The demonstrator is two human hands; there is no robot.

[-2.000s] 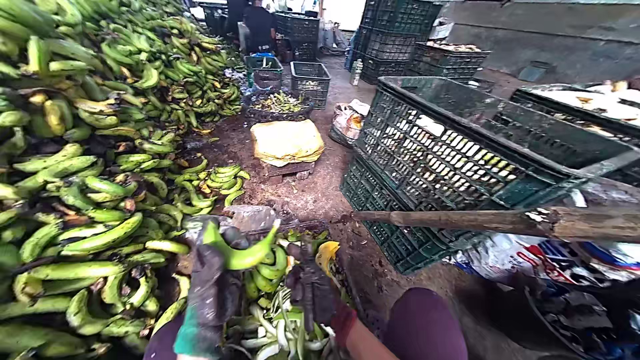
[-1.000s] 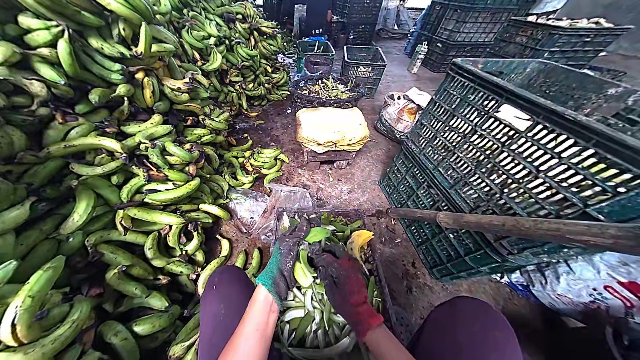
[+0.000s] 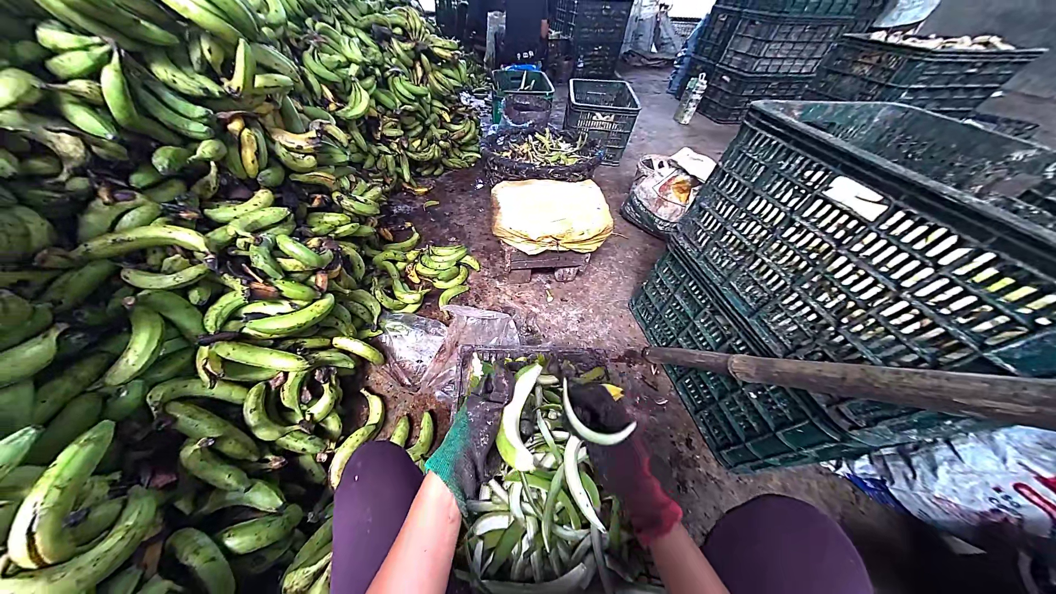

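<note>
My left hand (image 3: pixel 478 429), in a dark glove with a green cuff, holds a partly peeled green plantain (image 3: pixel 518 417) over a crate (image 3: pixel 528 353) of peels. My right hand (image 3: pixel 619 458), in a dark glove with a red cuff, is just right of it with a curved strip of peel (image 3: pixel 596 431) across its fingers. Whether it grips a tool is hidden. Long green and white peels (image 3: pixel 528 528) fill the crate between my knees.
A large heap of green plantains (image 3: pixel 272 322) rises on the left. Stacked green crates (image 3: pixel 833 272) and a wooden pole (image 3: pixel 866 384) are at right. Ahead stand a low stool with a yellowish cover (image 3: pixel 551 214), a round basket (image 3: pixel 540 169) and a sack (image 3: pixel 664 194).
The plantain in my left hand now shows pale peeled flesh, and a strip of peel lies at my right hand. The view has tilted and shifted since two seconds ago.
</note>
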